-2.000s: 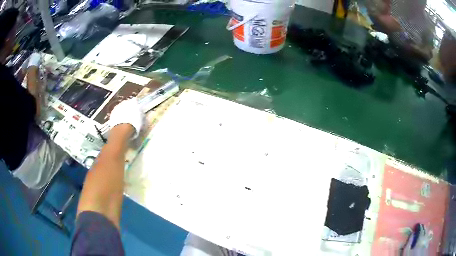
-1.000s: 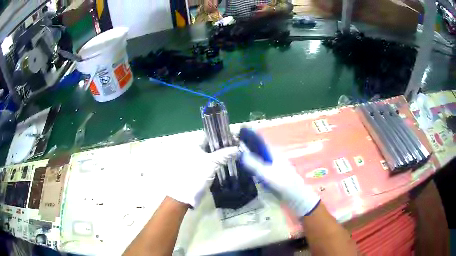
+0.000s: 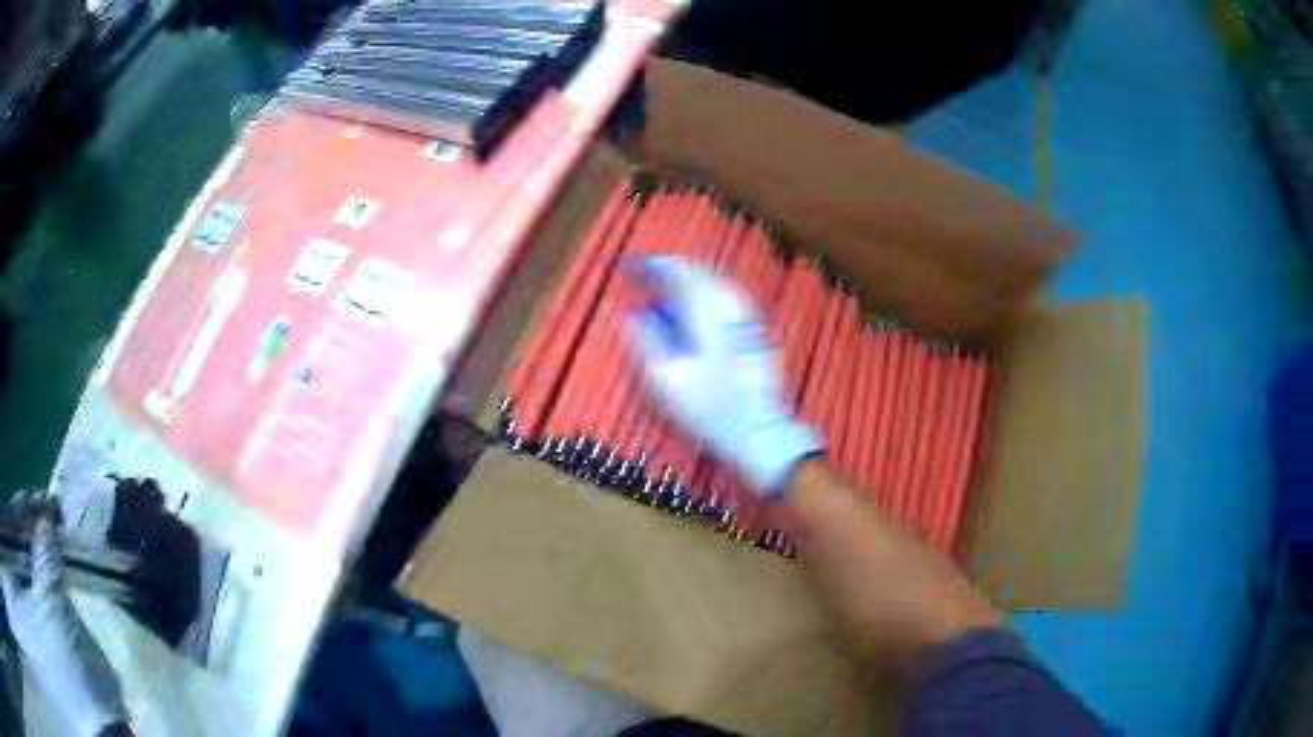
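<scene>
Rows of red rods point(image 3: 878, 418) with dark tips fill an open carton point(image 3: 1073, 461) beside the bench. My right hand point(image 3: 709, 360), in a white glove with blue on the fingers, is over the rods, blurred; whether it grips any cannot be told. My left hand point(image 3: 51, 605), in a white glove, is at the lower left edge, closed around silver tubes point(image 3: 89, 559), which are partly cut off. The tubes' ends are at the black pad point(image 3: 161, 554) on the bench.
The pink sheet point(image 3: 310, 389) with small labels covers the bench. A row of silver tubes with black ends point(image 3: 418, 65) lies on its far end. Carton flaps stick out on several sides. Blue floor point(image 3: 1138, 187) shows beyond the carton. The green table is at the left.
The view has turned right and down to the carton. My right hand has left the upright tubes and moved over the red rods. My left hand stays at the tubes.
</scene>
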